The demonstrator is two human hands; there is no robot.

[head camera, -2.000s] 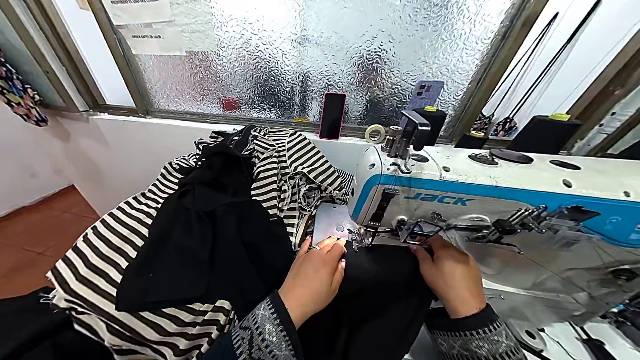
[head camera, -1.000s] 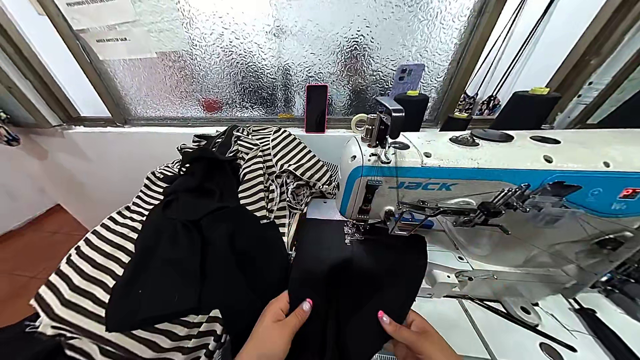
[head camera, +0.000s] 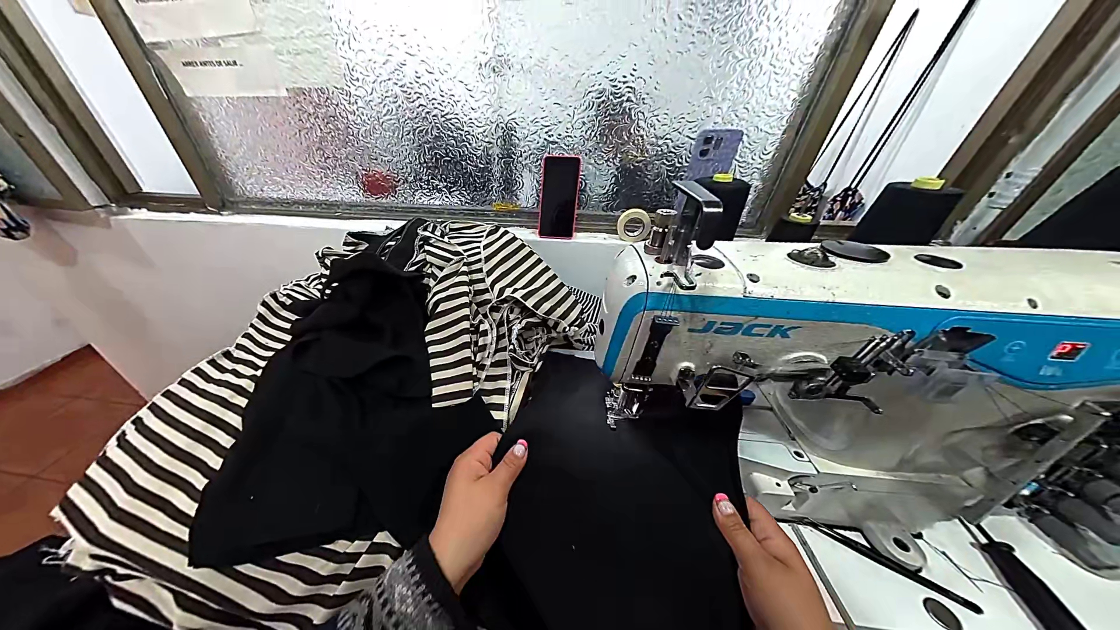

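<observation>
A piece of black fabric (head camera: 612,507) lies under the presser foot (head camera: 628,401) of a white and blue Jack sewing machine (head camera: 752,328). My left hand (head camera: 477,503) holds its left edge, thumb on top and fingers beneath. My right hand (head camera: 770,556) grips the right edge in the same way, lower down and nearer to me. Both hands are on the near side of the needle area. Left of the machine, another black cloth (head camera: 341,420) rests on a heap of black-and-white striped fabric (head camera: 201,420).
A phone (head camera: 560,197) stands on the ledge beside a roll of tape (head camera: 633,225). Black thread cones (head camera: 906,210) stand behind the machine head. A textured glass window (head camera: 525,105) is at the back. A black strap-like strip (head camera: 892,564) lies at the lower right.
Both hands were close to the needle two seconds ago and drew back toward me. Since one second ago they have moved up along the fabric's sides, the left one most plainly.
</observation>
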